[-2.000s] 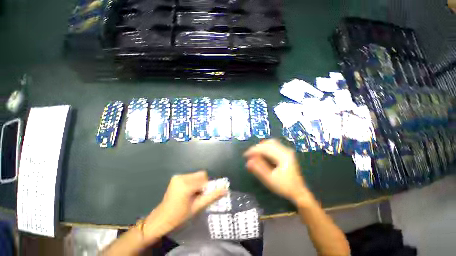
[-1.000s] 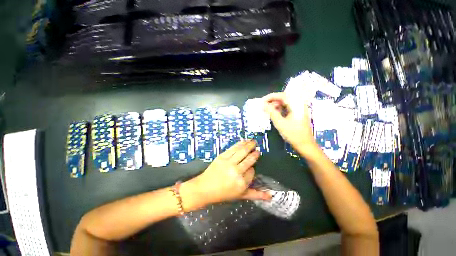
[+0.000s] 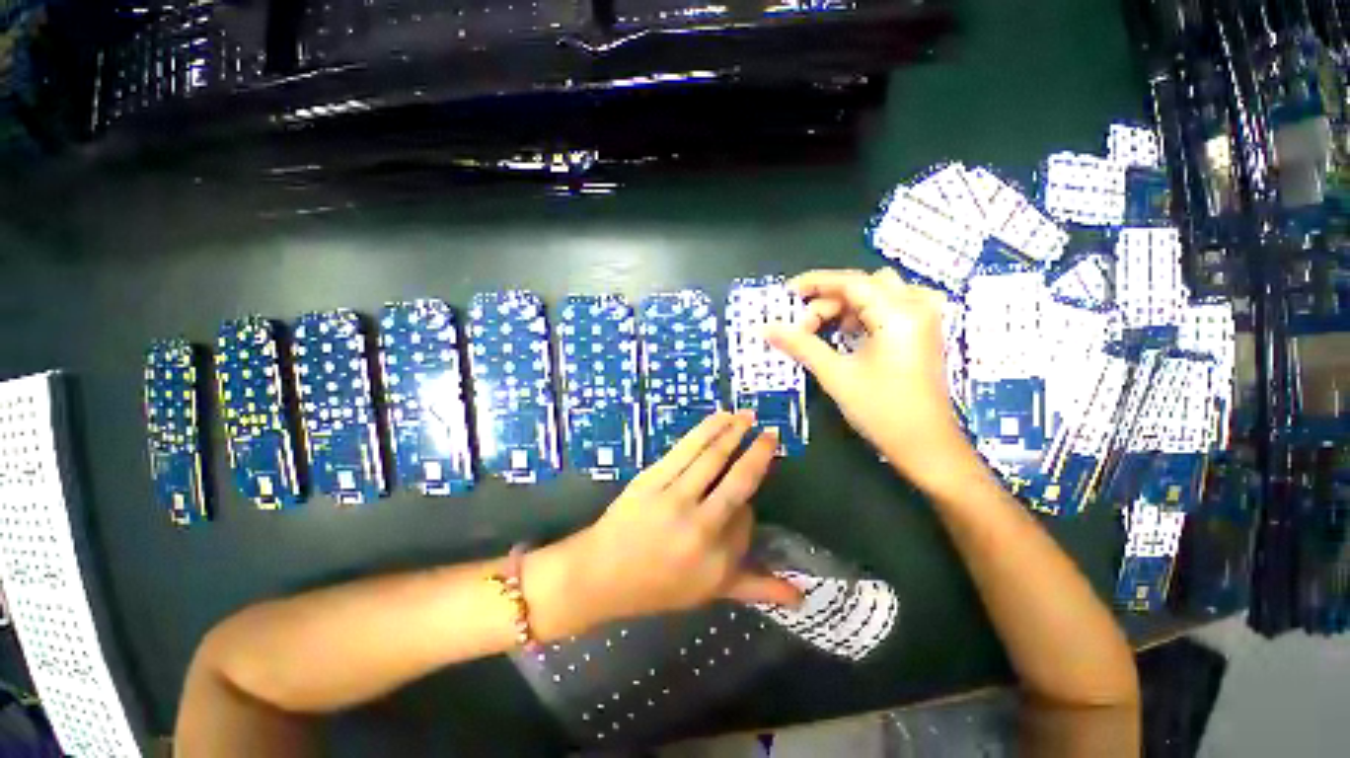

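Observation:
A row of blue circuit boards [image 3: 515, 388] lies in front of me. The rightmost board [image 3: 770, 421] carries a white dome sheet [image 3: 758, 329] on its upper part. My right hand [image 3: 877, 363] has thumb and forefinger at the sheet's right edge. My left hand [image 3: 674, 518] has its fingertips at the lower end of that board. Its thumb lies on the clear liner [image 3: 629, 666], which carries several curled white dome sheets [image 3: 844, 615]; the palm hides part of the liner.
Boards with white dome sheets [image 3: 1011, 333] lie in a heap at right. Black trays [image 3: 489, 141] are stacked behind the row. More black trays [image 3: 1258, 296] with boards stand far right. A white strip stack [image 3: 56, 548] lies at left. The bench edge [image 3: 948, 703] curves below.
Since two seconds ago both hands have come to the rightmost board, where a dome sheet now lies. Over the last second the hands have barely moved; the view has shifted slightly.

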